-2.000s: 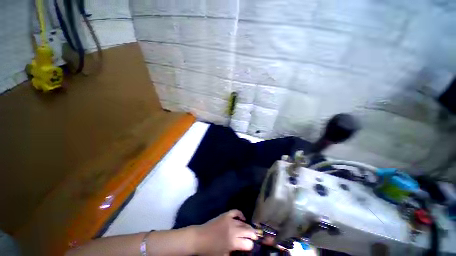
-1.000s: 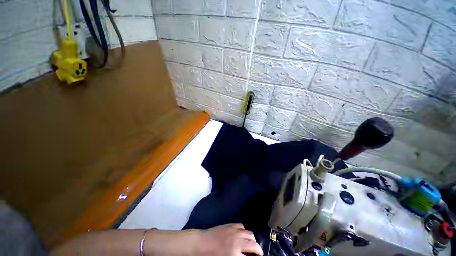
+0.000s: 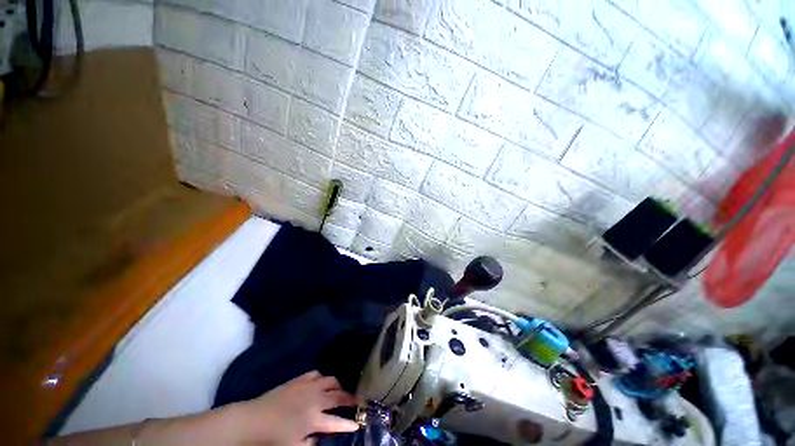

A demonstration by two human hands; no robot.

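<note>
Dark cloth [image 3: 318, 292] lies on the white table left of and behind the off-white sewing machine [image 3: 488, 375]. My left hand [image 3: 305, 408] is at the bottom, left of the machine head. Its fingers reach to the shiny metal parts [image 3: 377, 420] low on the head, and its palm side rests over the dark cloth. Whether the fingers pinch the cloth cannot be told. My right hand does not show. The needle point is hidden or cut off by the lower edge.
A dark bulbous handle [image 3: 481, 273] stands behind the machine. A blue-green bottle [image 3: 542, 338] and red knob [image 3: 578, 388] are on top. Black cones [image 3: 641, 228] and a red hanging thing [image 3: 754, 231] are at right. An orange edge [image 3: 166, 283] and brown sheet [image 3: 78, 157] are at left.
The view has swung right, so the machine appears further left and the black cones and red thing now show. My left hand stays beside the machine head. The cloth looks much the same.
</note>
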